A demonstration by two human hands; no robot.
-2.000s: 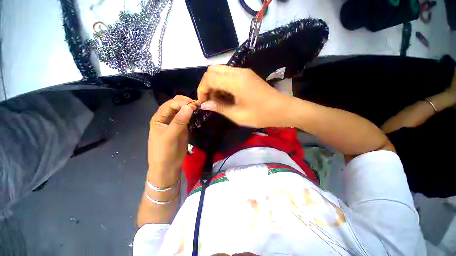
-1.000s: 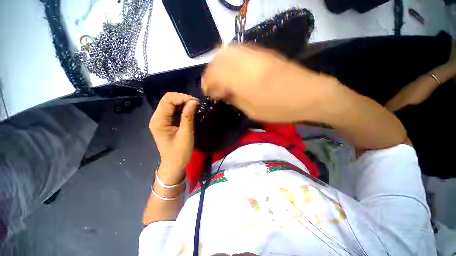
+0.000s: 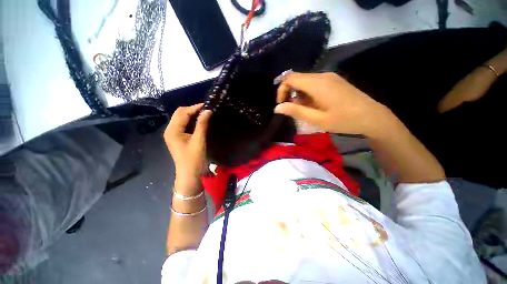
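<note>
The black bag piece [image 3: 244, 119] lies over my lap and the white table's edge, with a braided trim [image 3: 221, 83] along its left and upper edge. My left hand [image 3: 190, 133] pinches the trimmed left edge between thumb and fingers. My right hand [image 3: 317, 102] is raised at the right of the piece, thumb and fingertips curled towards each other. A needle or thread in it is too small to make out. A silver metal clip [image 3: 244, 40] with a red cord [image 3: 251, 14] meets the trim at the top.
The white table [image 3: 33, 100] holds a tangled metal chain [image 3: 130, 66], a black phone [image 3: 204, 30], long fuzzy black strips [image 3: 75, 64] and a black loop handle [image 3: 248, 8]. Another person's arm [image 3: 472, 86] is at the right. Red cloth [image 3: 328, 158] lies over my lap.
My right hand has moved right, away from my left hand. The black piece now shows more of its face and trim. My left hand stays at its edge.
</note>
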